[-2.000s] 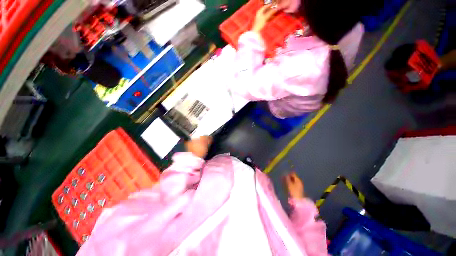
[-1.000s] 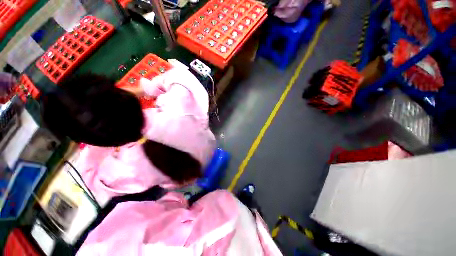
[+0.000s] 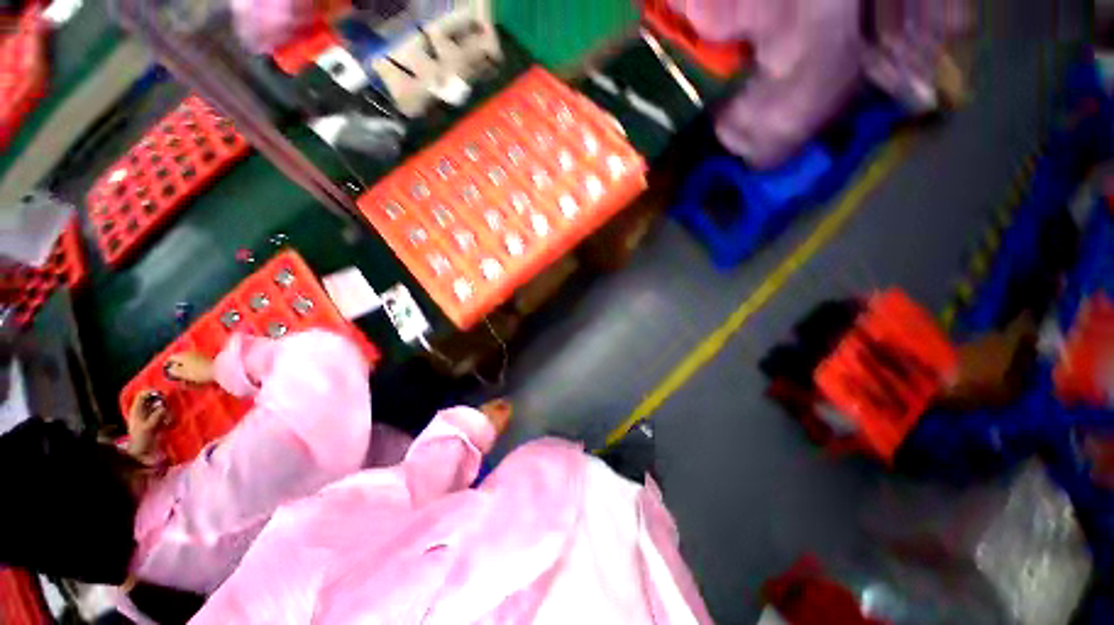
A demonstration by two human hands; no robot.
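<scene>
My left hand (image 3: 496, 415) shows small and blurred at the end of my pink sleeve, near the middle of the view; its fingers cannot be made out, nor whether it holds anything. My right hand is not in view. Ahead of me an orange-red tray (image 3: 528, 195) with round silvery pieces in its pockets lies at the bench end. A small white device (image 3: 401, 314) with a thin cable stands beside its near corner.
A seated coworker (image 3: 293, 421) in pink is close at left, both hands over another red tray (image 3: 293, 267). Blue stool (image 3: 782, 171) and a second person are ahead. A yellow floor line (image 3: 745, 311) runs beside the bench. A red tray with black strips (image 3: 889, 372) is at right.
The view has moved forward along the aisle. The coworker now shows farther left, and the large tray looks nearer. My left hand has come into view; it was not visible one second ago.
</scene>
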